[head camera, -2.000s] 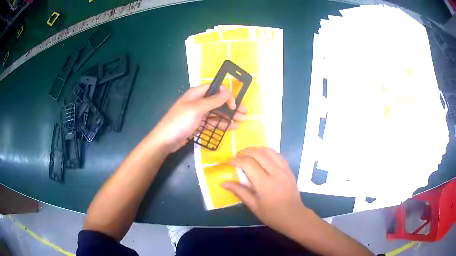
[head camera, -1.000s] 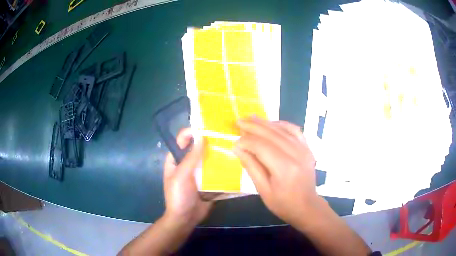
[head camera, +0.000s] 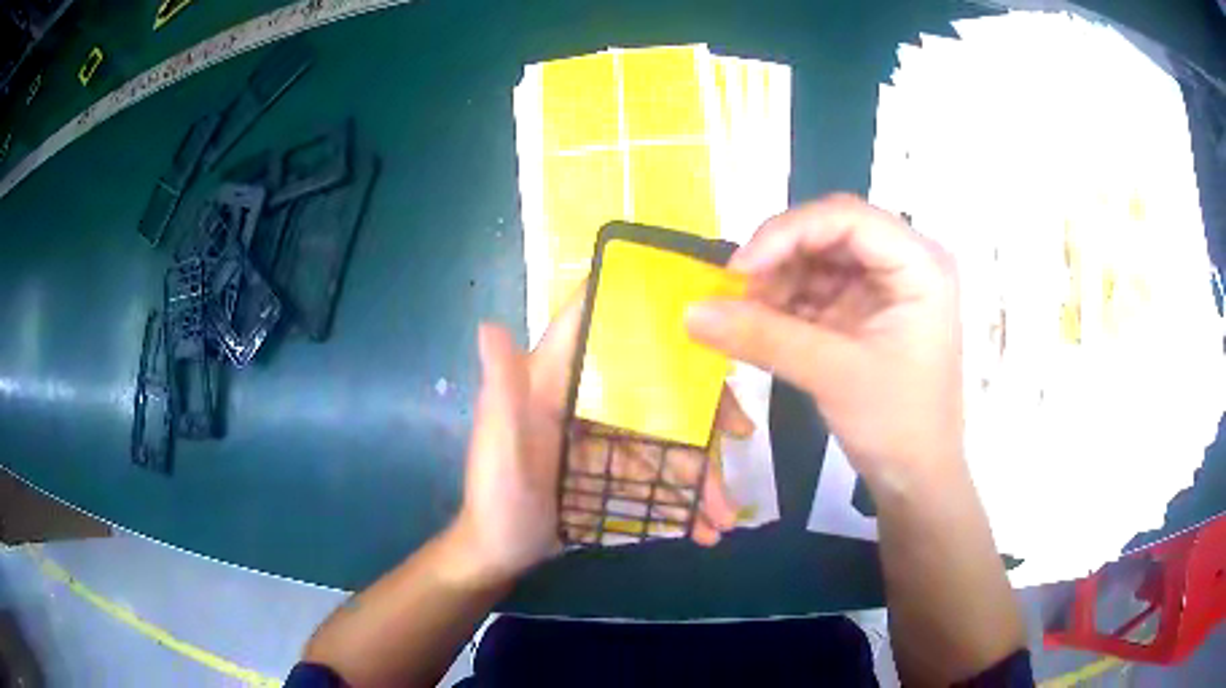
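Note:
My left hand (head camera: 511, 444) holds a black front housing (head camera: 635, 464) upright over the front part of the adhesive sheets, its key grid towards me. A yellow die-cut sticker (head camera: 645, 352) covers the window end of the housing. My right hand (head camera: 854, 316) pinches the sticker's upper right corner between thumb and fingertips. Whether the sticker is fully stuck down cannot be told. The fanned adhesive sheets (head camera: 581, 101), with two columns of yellow rectangles, lie behind the housing and are partly hidden by it and my hands.
A loose pile of black housings (head camera: 242, 289) lies on the left. Used white backing sheets (head camera: 1049, 202) lie fanned on the right, overexposed. Taped housings, seen as small yellow outlines (head camera: 90, 66), are at the far left. A red stool (head camera: 1143, 612) stands at the lower right.
My left hand has raised the housing from beside the sheets to in front of them. My right hand has moved from the sheets up and right, and the yellow sticker is now at the housing's window.

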